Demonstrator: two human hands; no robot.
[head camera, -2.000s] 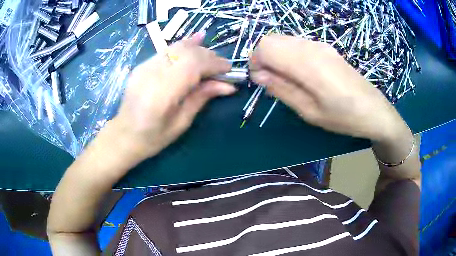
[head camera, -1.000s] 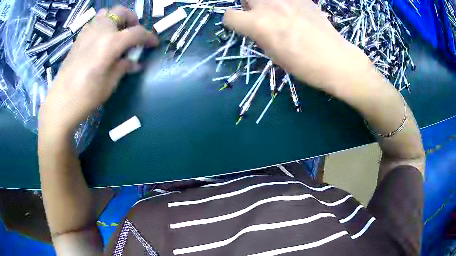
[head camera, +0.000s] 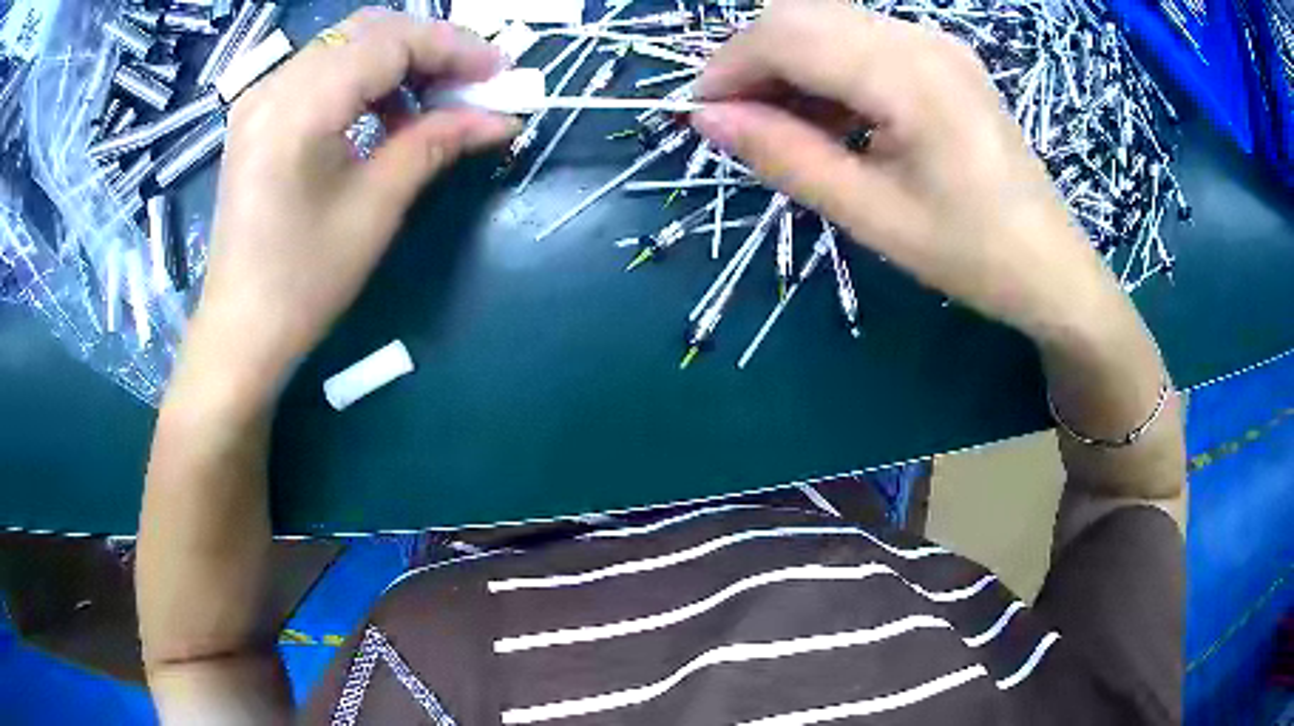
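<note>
My left hand, with a ring on one finger, holds a white sleeve between thumb and fingers at the upper left of centre. My right hand pinches the other end of a thin rod insert at the upper centre. The rod lies level, its left end at the mouth of the white sleeve; how far it goes in is not clear. Another white sleeve lies loose on the dark green bench top below my left hand.
Metal tubes lie in a crinkled clear bag at the left. Loose rod inserts lie at centre, with a big pile at right. A blue container is at the upper right. The bench's near edge crosses below.
A white sleeve has appeared on the bench since the first frame. Both hands held a metal tube, then moved apart; now they are closer again, with a white sleeve and rod between them.
</note>
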